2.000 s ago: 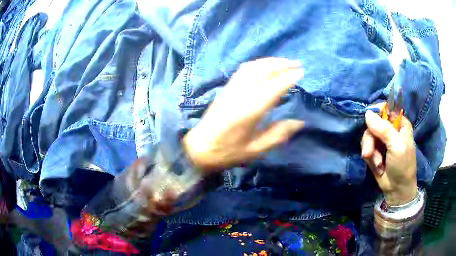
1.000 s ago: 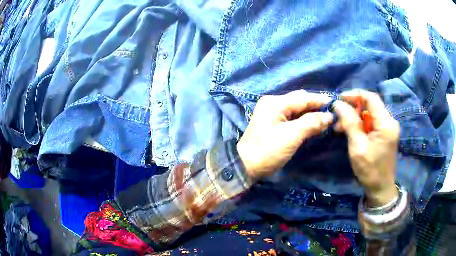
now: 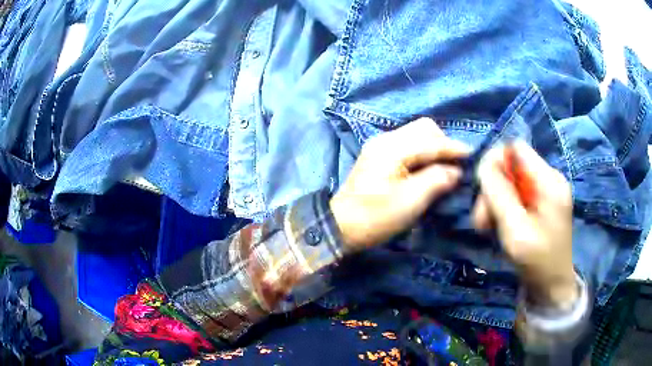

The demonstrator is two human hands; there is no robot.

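A mid-blue denim garment (image 3: 457, 64) with pale topstitching lies in front of me. A pale loose thread shows on its upper panel. My left hand (image 3: 397, 186) pinches a dark folded edge of the garment between thumb and fingers. My right hand (image 3: 529, 207), blurred, is just right of it and closed around orange-handled snips (image 3: 520, 175); the blades are hidden. A pointed denim piece (image 3: 525, 114) stands up above my right hand. The fingertips of both hands are close to the same dark edge.
More denim garments (image 3: 164, 86) with a button placket (image 3: 245, 143) overlap at the left. Blue bins (image 3: 107, 257) are below the table edge at left. A dark green crate (image 3: 633, 322) is at lower right. White tabletop (image 3: 629, 21) shows at upper right.
My left hand has come down onto the garment edge, beside my right hand. The garments have shifted right. The pointed piece has risen above my right hand since one second ago.
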